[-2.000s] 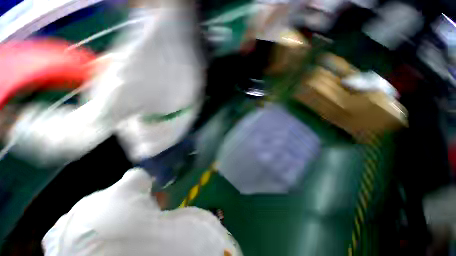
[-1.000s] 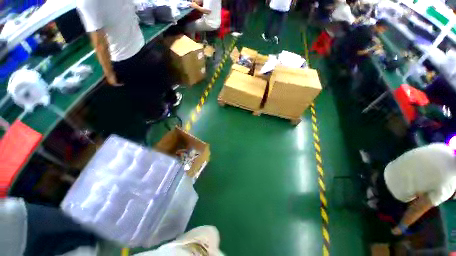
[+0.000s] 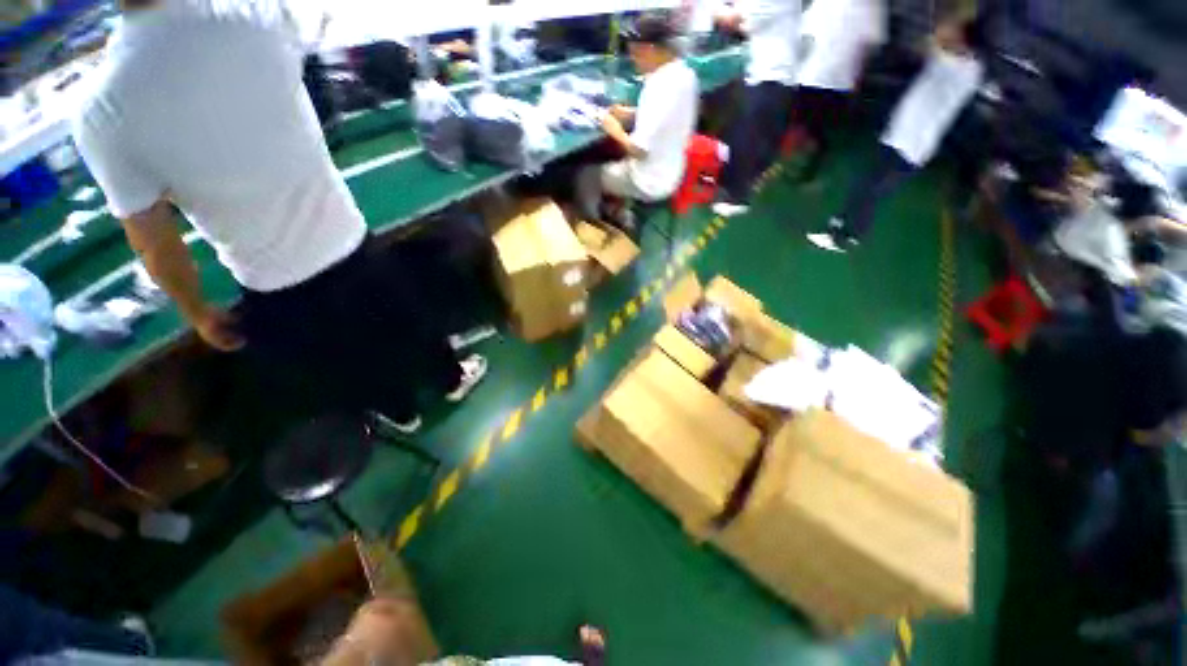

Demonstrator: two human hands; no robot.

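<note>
My left hand [image 3: 378, 634] is at the bottom edge, blurred and partly cut off. It appears shut on a thin, edge-on object [image 3: 366, 565] that sticks up from the fingers; what it is cannot be told. Behind it an open cardboard carton [image 3: 254, 618] stands on the floor. Only a fingertip of my right hand [image 3: 592, 640] shows at the bottom edge, so its grip cannot be told.
Large cartons [image 3: 853, 520] stand on a pallet ahead right, with white sheets or bags on top. A black round stool [image 3: 316, 458] and a standing person [image 3: 247, 156] are at left by the green line. Another carton [image 3: 540, 267] stands beside the striped tape [image 3: 521, 423]. People are farther back.
The view has turned left and moved nearer the pallet of cartons. The translucent tray stack at lower left is out of view. My left hand now shows with a thin object.
</note>
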